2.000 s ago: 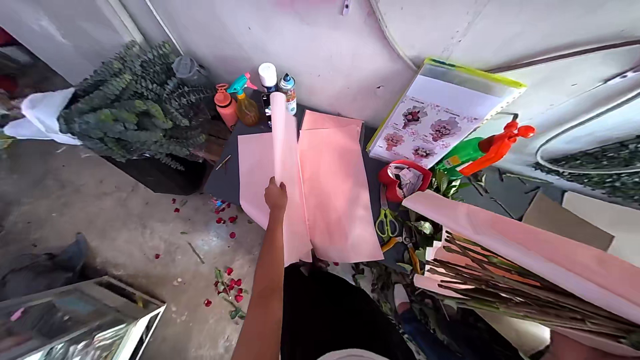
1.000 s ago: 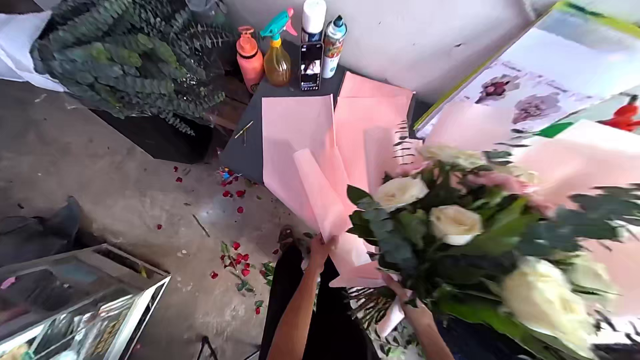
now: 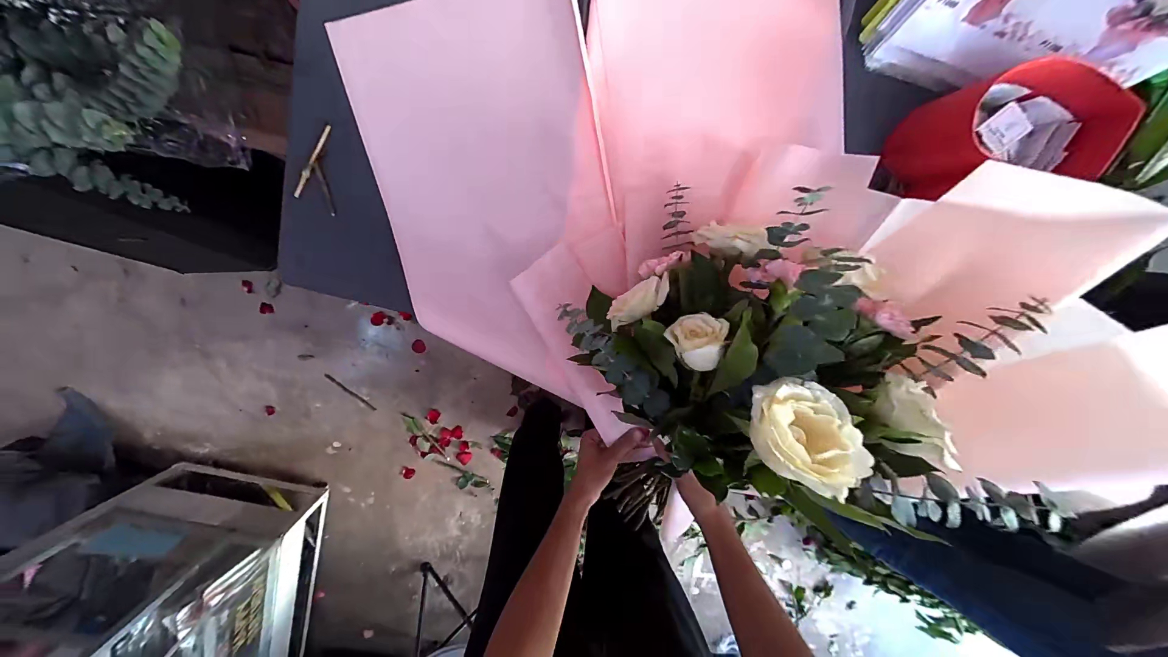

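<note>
A bouquet of cream and pink roses with eucalyptus leans to the right, its bundled stems pointing down between my hands. My left hand grips the gathered lower edge of the pink wrapping paper at the bouquet's left side. My right hand is closed around the neck of the bouquet, partly hidden under leaves. More pale pink paper fans out behind and to the right of the flowers. Two large pink sheets lie on the dark table above.
The dark table bears small twigs. A red heart-shaped box stands upper right near a printed folder. Eucalyptus foliage is upper left. Red petals litter the floor; a glass case is lower left. Another person's dark-blue-clad leg is at right.
Two seconds ago my left hand held a pink sheet upright over the table; since then it has come down to the bouquet's neck. The view has moved closer.
</note>
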